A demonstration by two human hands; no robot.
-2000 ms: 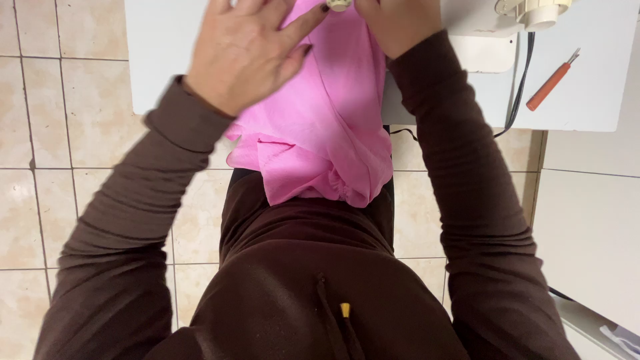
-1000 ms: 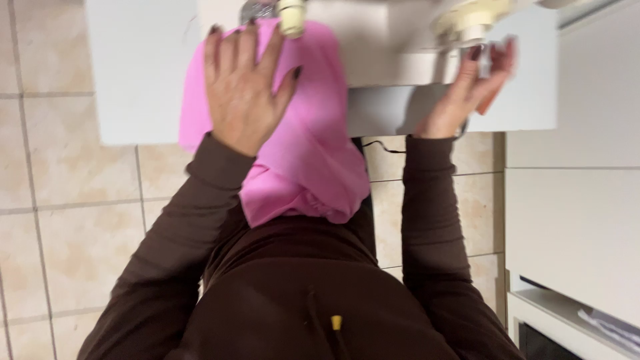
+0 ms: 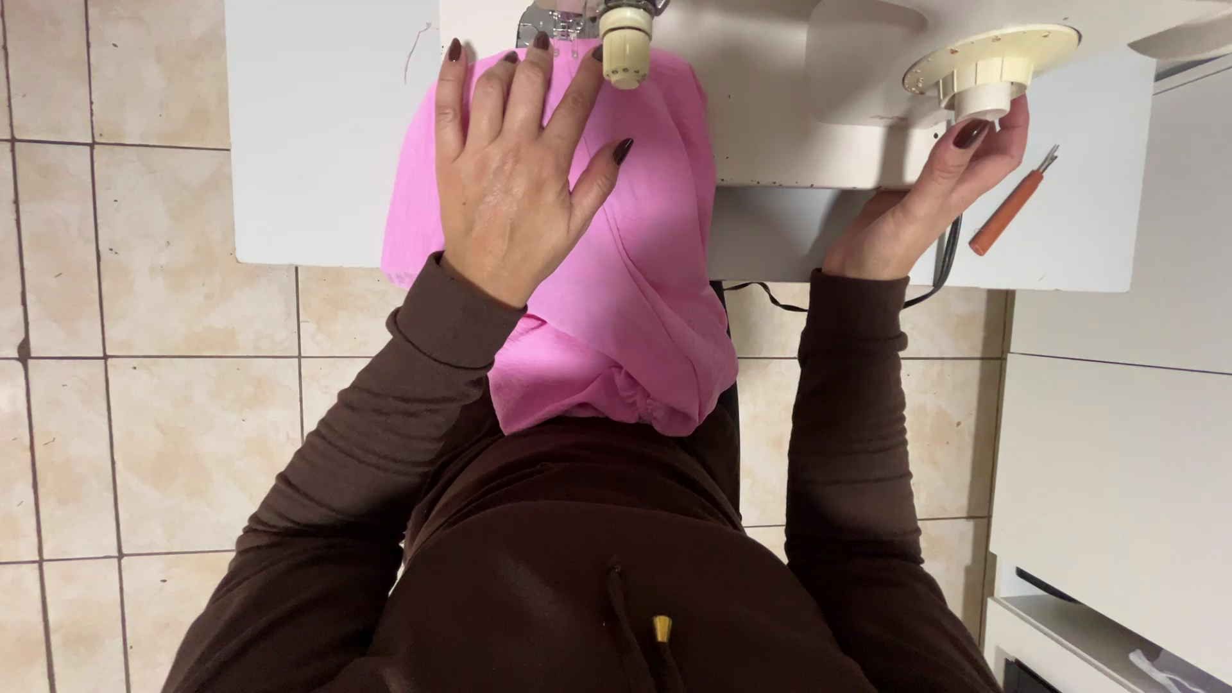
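Pink fabric (image 3: 654,260) lies on the bed of a sewing machine (image 3: 760,135) and hangs over the table edge onto my lap. My left hand (image 3: 520,183) rests flat on it, fingers spread, with the fingertips close to the presser foot area (image 3: 568,27). Beside the index fingertip is a cream tension dial (image 3: 627,53). At the right, my right hand (image 3: 938,188) has its thumb and fingers at the white knob (image 3: 984,100) of a cream dial on the machine; how firmly they grip it is partly hidden.
An orange-handled seam ripper (image 3: 1009,212) lies on the white table (image 3: 318,144) to the right of my right hand. A black cord (image 3: 948,265) loops down past the table's front edge. White cabinet fronts (image 3: 1116,462) stand at the right.
My right hand has moved from the fabric near the needle area to the knob at the right. My left hand has settled flat on the pink fabric.
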